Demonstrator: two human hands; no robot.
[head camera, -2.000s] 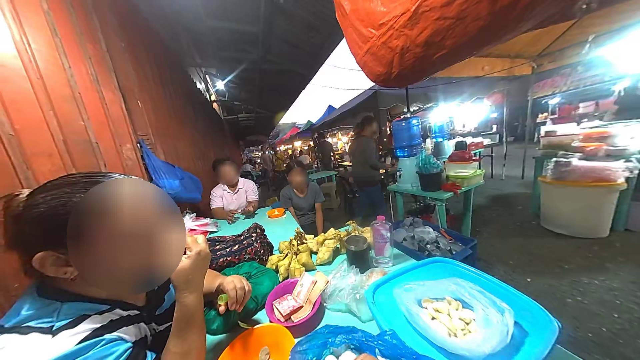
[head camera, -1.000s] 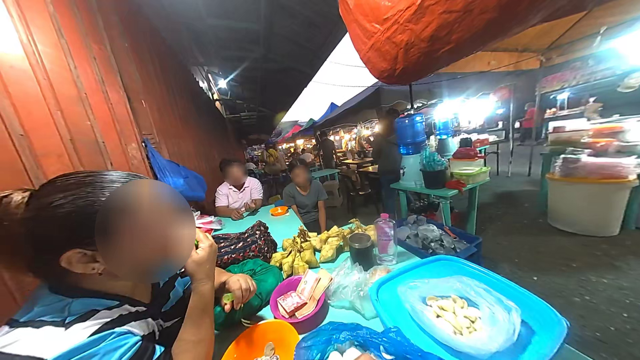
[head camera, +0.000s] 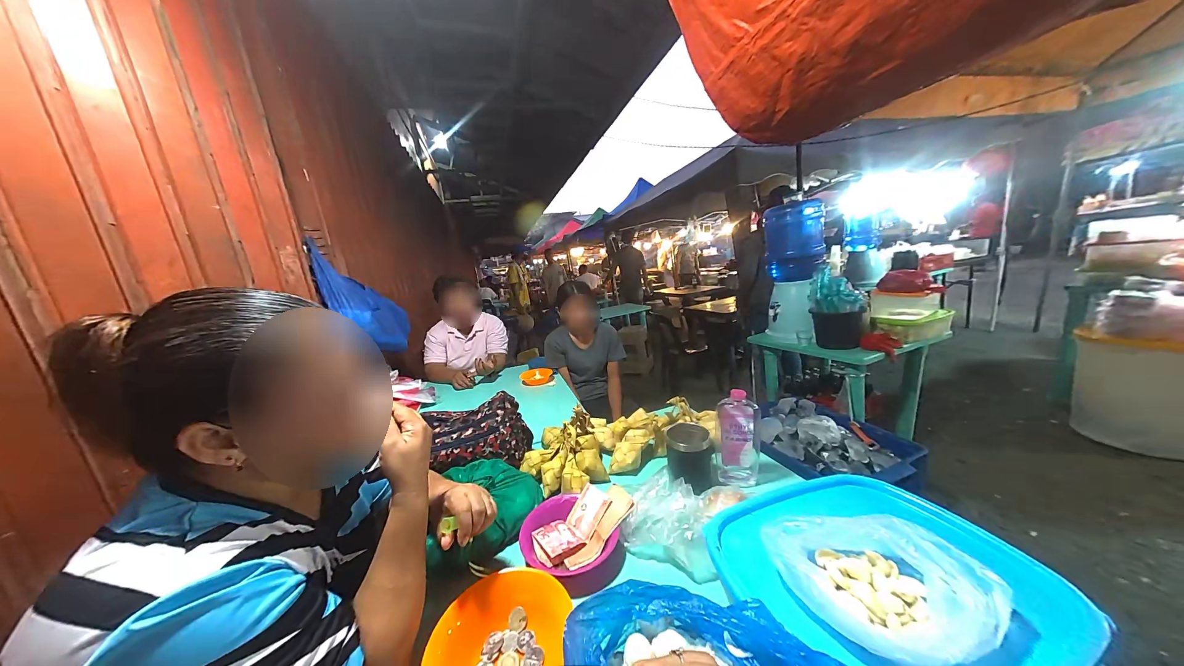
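Observation:
At the bottom edge, part of one hand with a ring (head camera: 683, 658) touches white rounded pieces (head camera: 655, 645) in a blue plastic bag (head camera: 592, 622). Whether it is my left or my right hand cannot be told, and most of it is cut off. Left of the bag is an orange bowl (head camera: 453, 615) with coins (head camera: 514, 638). Behind lies a pink bowl (head camera: 532, 536) holding banknotes (head camera: 585, 527). To the right, a blue plastic tray (head camera: 1045, 573) bears a clear bag with pale yellow pieces (head camera: 871, 588).
A person in a striped shirt (head camera: 231, 592) sits close at left, one hand at the mouth. Woven leaf pouches (head camera: 592, 453), a dark jar (head camera: 690, 458) and a bottle (head camera: 738, 439) stand on the table. Two people sit beyond. A blue crate (head camera: 911, 467) of ice bags is at right.
The standing person in dark clothes near the water dispenser has moved right and is now mostly behind it. The nearby person's lower hand has shifted slightly.

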